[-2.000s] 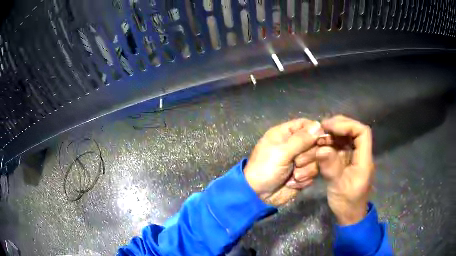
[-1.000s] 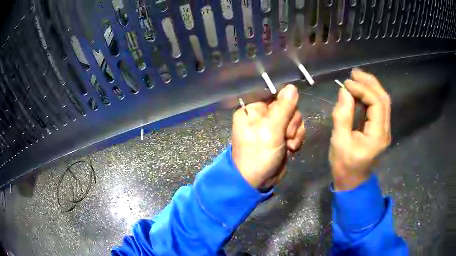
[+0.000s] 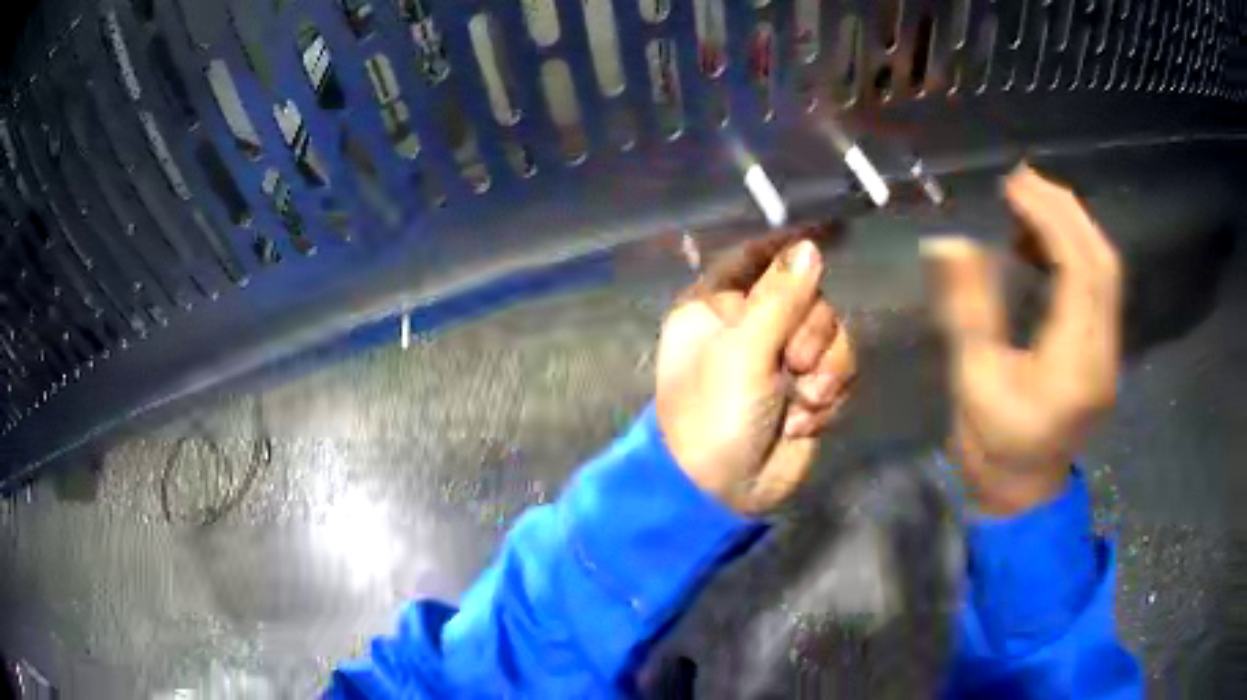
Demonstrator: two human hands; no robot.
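The dark perforated panel [image 3: 574, 178] curves across the top, with its solid rim below the slots. Several silver-white rivets stick out along the rim, among them a bright rivet [image 3: 864, 175], a blurred rivet [image 3: 927, 181] just left of my right fingertips and a lone rivet [image 3: 406, 328] farther left. My left hand [image 3: 756, 376] is curled into a fist just below the rim, thumb on top; what its fingers may hold is hidden. My right hand [image 3: 1035, 328] is blurred, below the rim to the right, with thumb and fingers apart and nothing visible in it.
A looped thin wire [image 3: 216, 476] lies on the speckled grey floor [image 3: 451, 438] at the lower left, near a bright lamp glare. A dark shadow lies on the right, behind my right hand. A light object is cut off at the bottom left corner.
My right hand has opened and moved slightly right and down. The rivet it held at its fingertips now shows at the rim, apart from the fingers. My left hand remains curled.
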